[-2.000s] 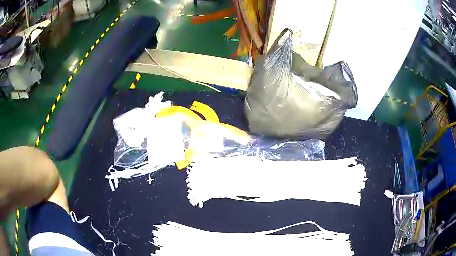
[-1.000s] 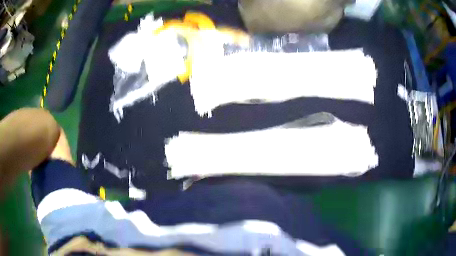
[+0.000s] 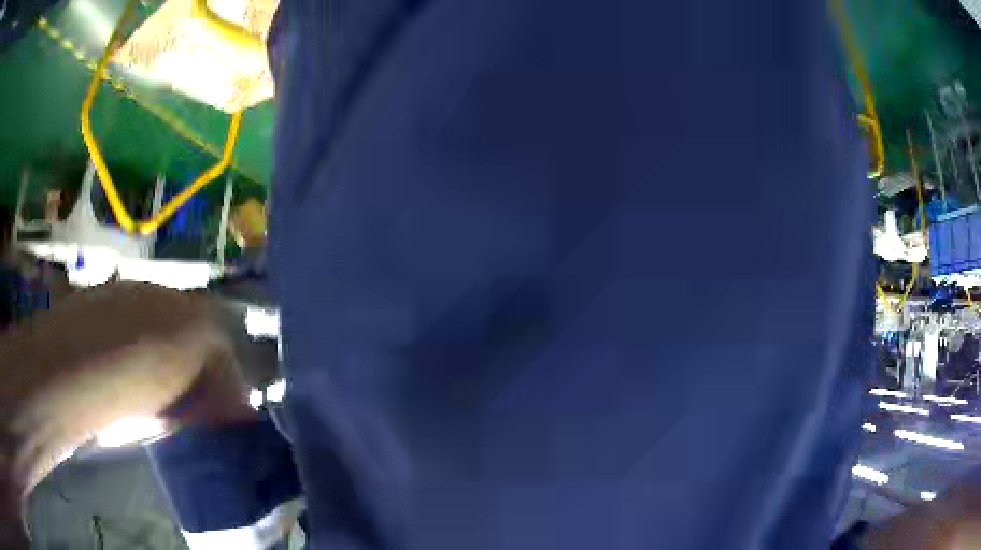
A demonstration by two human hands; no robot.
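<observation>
A large dark blue cloth surface (image 3: 570, 279), seemingly clothing, fills the middle of the view from top to bottom. At the left, a blurred bare arm (image 3: 118, 365) runs to a navy sleeve (image 3: 231, 473) with a white band. It seems to be my left arm; no hand or fingers can be made out on it. A blurred skin-coloured patch (image 3: 936, 526) is cut off at the bottom right corner; I cannot tell which part it is. No work piece shows.
Green floor (image 3: 54, 118) and a yellow frame (image 3: 161, 223) under a pale bright object (image 3: 210, 54) lie at upper left. A blue crate-like object (image 3: 957, 242) and blurred equipment with bright light streaks stand along the right edge.
The view has swung away from the table. The white bundles, plastic and grey bag are gone from sight, and dark blue cloth now fills the centre. The arm at left remains.
</observation>
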